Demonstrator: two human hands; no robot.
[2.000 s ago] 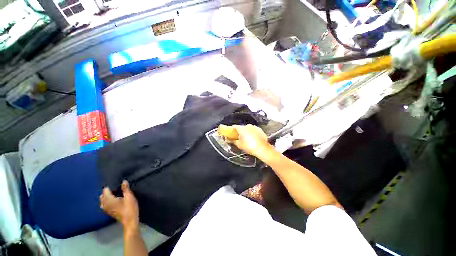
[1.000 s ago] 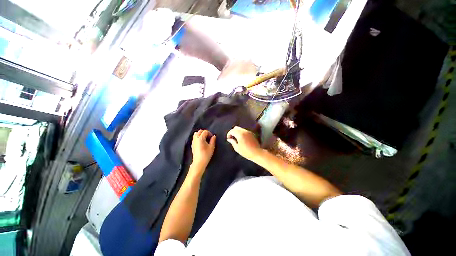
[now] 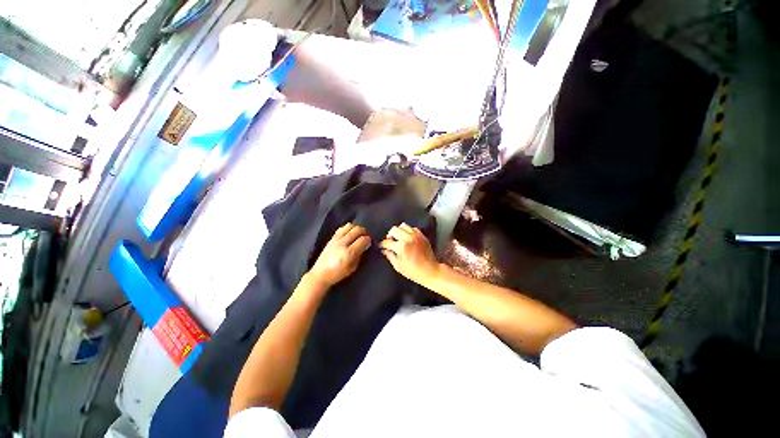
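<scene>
A dark suit jacket (image 3: 282,299) lies over the navy padded board (image 3: 184,411), whose covered end shows at the lower left. My left hand (image 3: 344,254) is on the jacket's upper front with curled fingers, and its thumb is mostly hidden. My right hand (image 3: 412,255) is just right of it, fingertips bent onto the same dark cloth. Both hands appear to pinch the cloth, with a small gap between them. The steam iron (image 3: 462,161), silver with a yellow-tan handle, rests beyond the jacket's neck, untouched by my hands.
Two blue carton strips, one with a red label (image 3: 180,334) and one plain (image 3: 192,184), lie on the left. Cables (image 3: 499,73) rise from the iron. Dark cloth (image 3: 616,128) hangs at the right, above yellow-black floor tape (image 3: 697,201). A white round object (image 3: 248,41) is at the back.
My right hand let go of the iron, which now rests beyond the neck. Both hands moved to the jacket's upper front and have come slightly closer together. The view has turned.
</scene>
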